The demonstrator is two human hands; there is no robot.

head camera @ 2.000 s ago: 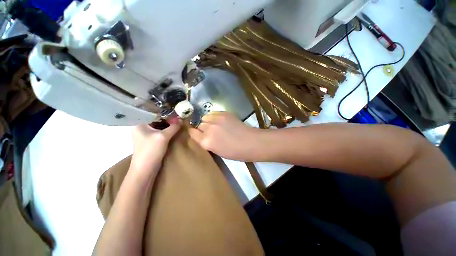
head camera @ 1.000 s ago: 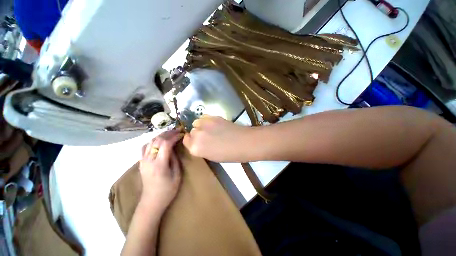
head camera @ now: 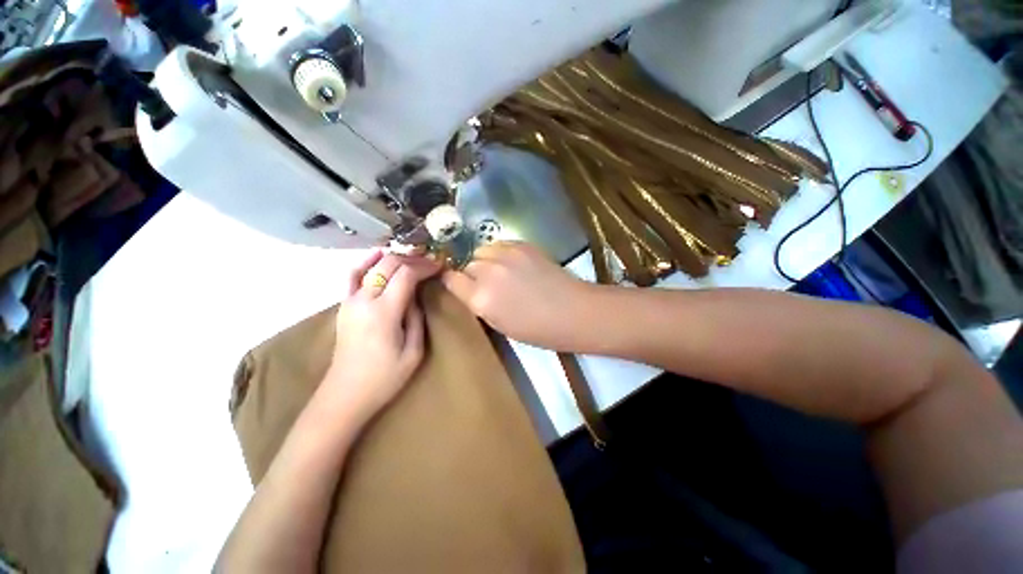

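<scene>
A tan-brown garment piece [head camera: 438, 448] runs from the sewing machine's needle area down over the white table's front edge. My left hand [head camera: 385, 325] lies on it, bare, with a ring, fingertips at the presser foot and on the cloth edge. My right hand [head camera: 510, 294] is closed on the cloth edge just right of the needle. The fingertips of both hands nearly meet, and the needle and seam are hidden there. A brown zipper tape [head camera: 581, 401] hangs over the table edge below my right forearm. The machine head [head camera: 258, 157] stands above my hands.
A fan of brown zippers with gold teeth [head camera: 662, 168] lies right of the needle. A red-and-black tool [head camera: 886, 110] and a black cord [head camera: 842, 224] lie at the table's right. Brown cloth [head camera: 51, 460] is heaped at left, grey-green cloth [head camera: 965, 202] at right. Something blue shows below the table.
My left hand has gone from pinching at the needle to lying flatter on the cloth, fingers bent. My right hand keeps its place at the seam. The camera view has shifted and returned.
</scene>
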